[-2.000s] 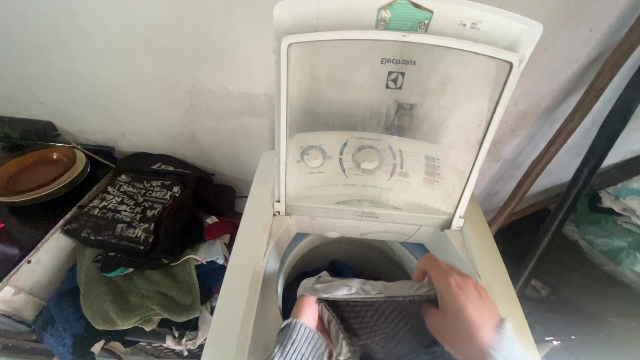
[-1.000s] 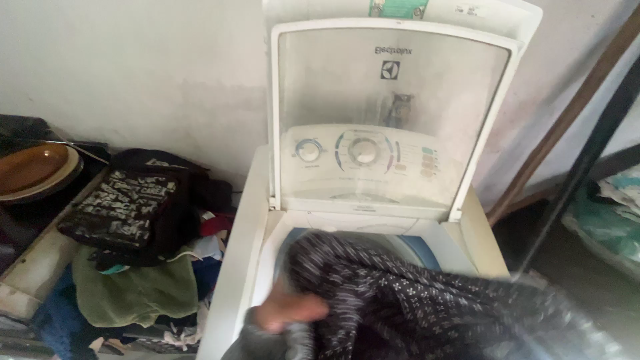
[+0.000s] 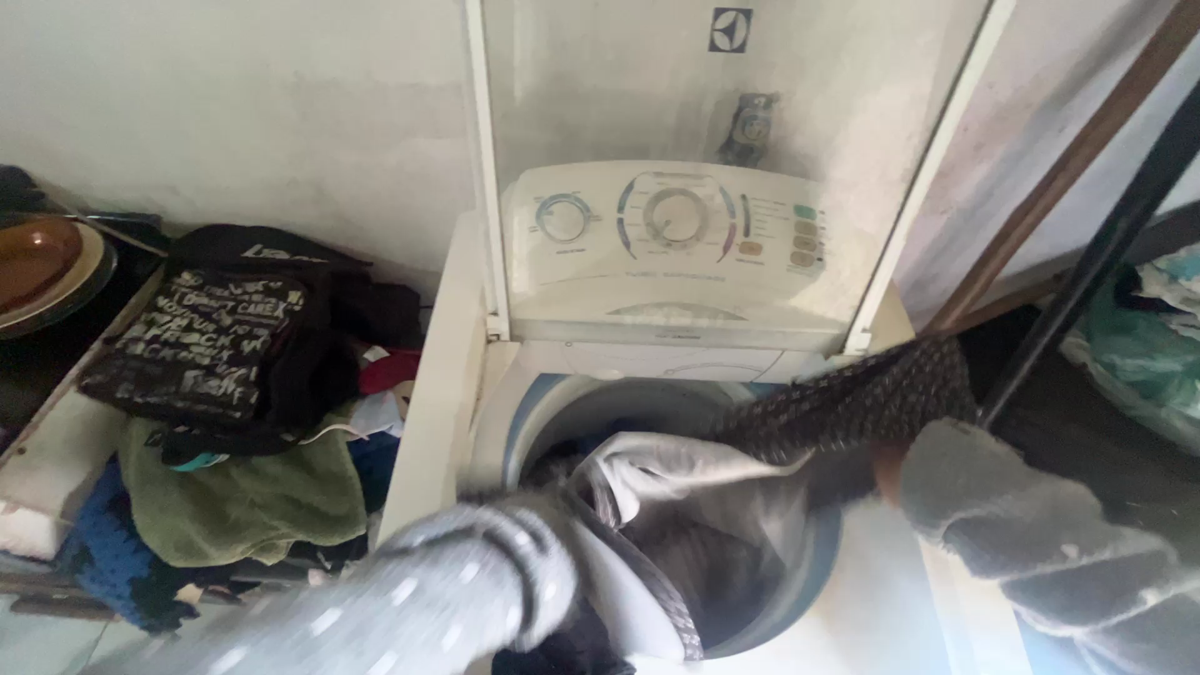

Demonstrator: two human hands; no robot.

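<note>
A dark patterned cloth with a pale inner side [image 3: 844,403] stretches over the open tub [image 3: 534,422] of a top-loading washing machine. Only a blurred bit of my right hand [image 3: 886,473] shows at the cloth's right part, which it holds up above the tub's right rim; the fingers are hidden. My left hand is hidden past the end of its grey spotted sleeve [image 3: 450,581], beside the pale fold of the cloth at the tub's left. Dark laundry [image 3: 600,441] lies inside the tub.
The machine's raised clear lid [image 3: 609,112] stands before its control panel [image 3: 591,253]. At left, a black printed bag or garment [image 3: 197,347] and a green towel [image 3: 244,497] lie piled, near stacked plates [image 3: 37,262]. Slanted poles [image 3: 1059,178] and a plastic bag [image 3: 1144,347] are at right.
The cloth was bunched between both hands at the tub's front two seconds ago; it is now spread across the opening, its pale inner side showing. The view has moved closer to the machine.
</note>
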